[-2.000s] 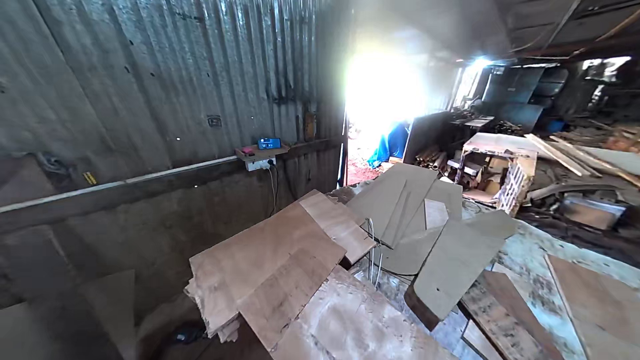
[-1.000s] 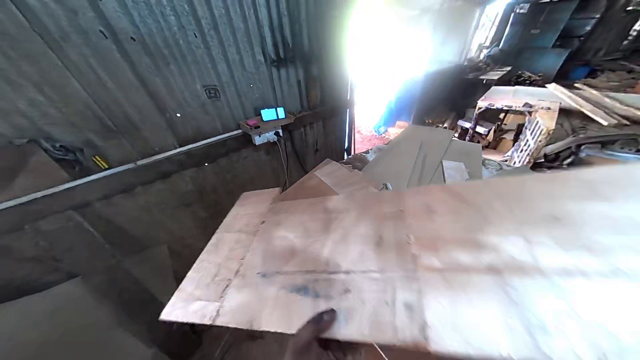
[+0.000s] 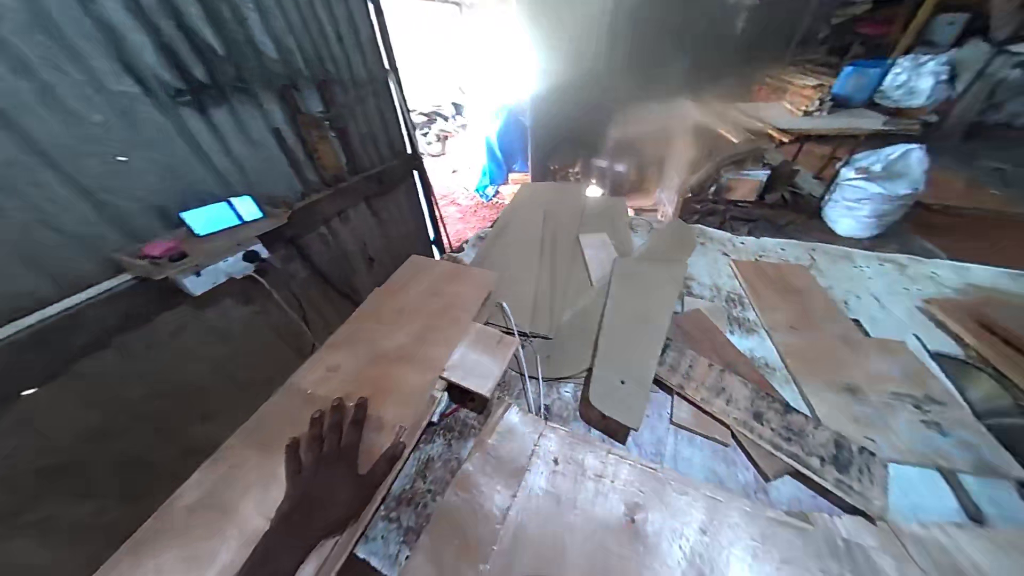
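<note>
My left hand [image 3: 332, 468] lies palm down on a long plywood board [image 3: 396, 324] at the lower left, its fingers apart and its thumb near the board's right edge. A small wood block [image 3: 480, 360] sits beside that board. Right of my hand, across the bottom, lies a large pale plywood sheet [image 3: 640, 512]. Farther forward rest a grey-brown panel [image 3: 640, 344] and white cable loops [image 3: 524, 360]. My right hand is not in view.
Plywood offcuts [image 3: 840, 360] and a stained wood strip [image 3: 768, 424] lie on the worktable at right. A wall shelf [image 3: 276, 224] on the corrugated metal wall holds a lit phone [image 3: 222, 215] above a power strip [image 3: 220, 268]. A white sack [image 3: 876, 192] stands beyond.
A hand gripped the lower edge of a large plywood sheet one second ago; my left hand now lies flat on a board. The sheet no longer covers the offcuts. The view has shifted right.
</note>
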